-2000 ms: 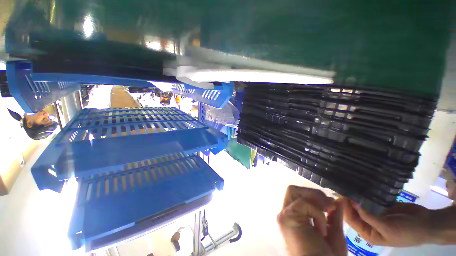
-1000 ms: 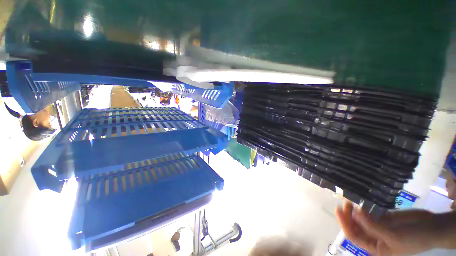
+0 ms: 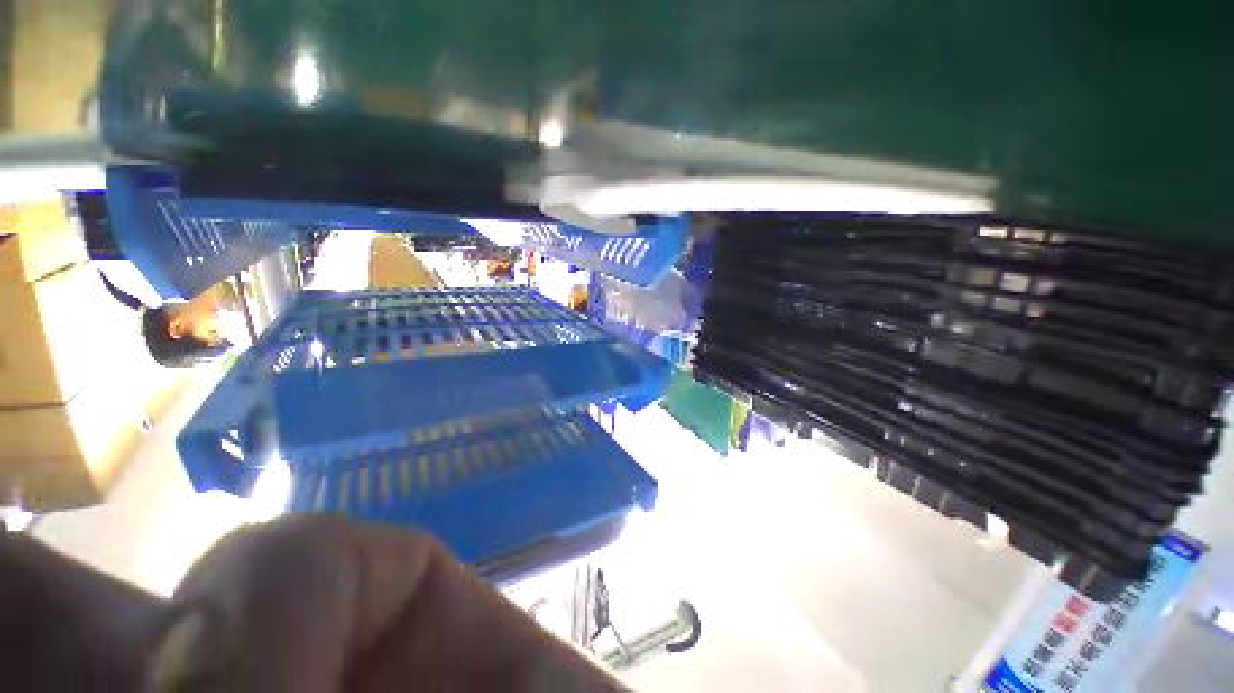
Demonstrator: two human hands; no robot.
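Note:
One bare hand (image 3: 352, 616), large and blurred, fills the lower left of the picture close to the camera and is cut off by the edge. I cannot tell whether it is my left hand or my right hand, or whether it holds anything. My other hand is not in view. A thick stack of thin black ridged trays (image 3: 947, 339) is on the right, below the dark green surface (image 3: 839, 81) in the picture. No hand touches the visible part of the stack.
Blue slotted crates (image 3: 474, 386) are at centre left, near a metal frame with a dark caster (image 3: 663, 634). A white rounded band (image 3: 785, 196) runs along the green surface. A person's head (image 3: 190, 332) and cartons (image 3: 41, 366) are at the left. A blue and white sign (image 3: 1103, 616) is lower right.
The view has shifted, so the trays and crates sit further right. The hand at the tray stack's lower corner has left that place. A large hand now covers the lower left.

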